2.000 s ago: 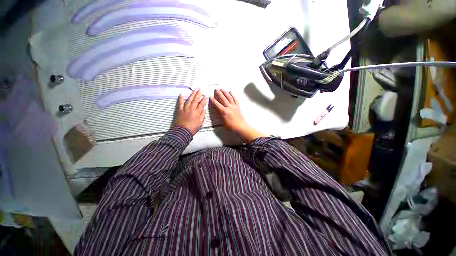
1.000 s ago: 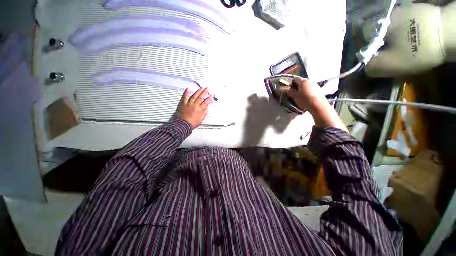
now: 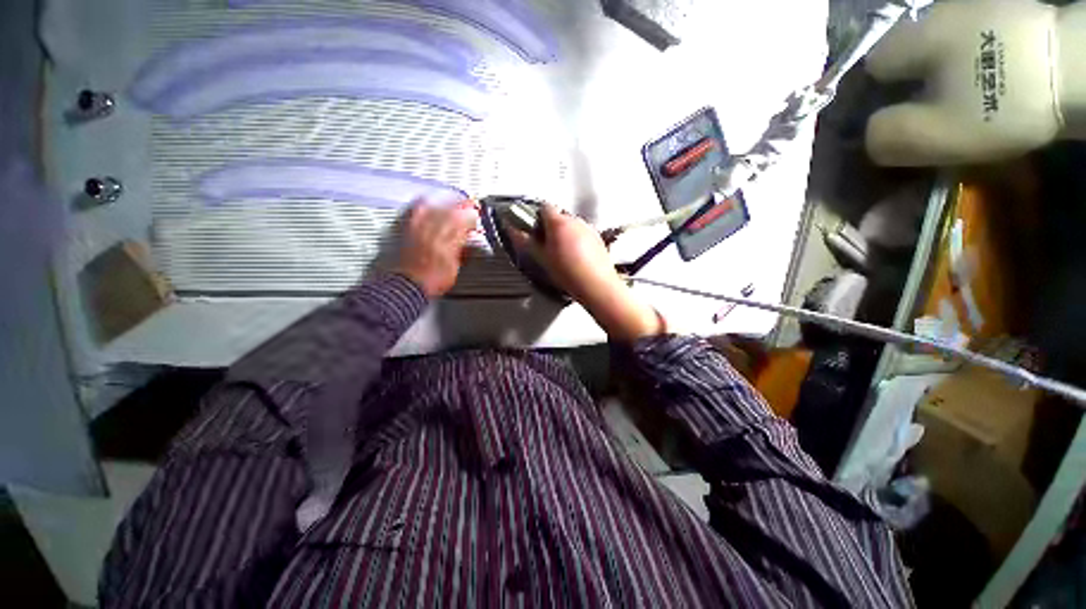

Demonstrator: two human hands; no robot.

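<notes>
A curved lilac strip (image 3: 304,183) lies on the finely striped cloth (image 3: 250,257), its right end at my hands. My left hand (image 3: 438,242), slightly blurred, rests on that right end with fingers pointing away from me. Whether its fingers pinch the edge is hidden. My right hand (image 3: 569,252) grips the dark steam iron (image 3: 520,233), its tip beside my left fingers at the strip's end. The iron's soleplate contact is hidden.
More lilac strips (image 3: 322,79) lie beyond. The iron rest (image 3: 694,184) with red-orange bars is at right, crossed by hose and cord. Two shiny cylinders (image 3: 103,189) and a brown block (image 3: 126,289) are at left. A pen-like item (image 3: 734,303) lies at the right edge.
My right hand has brought the iron left from its rest to the strip's right end. My left hand has shifted slightly left. The iron rest is now uncovered.
</notes>
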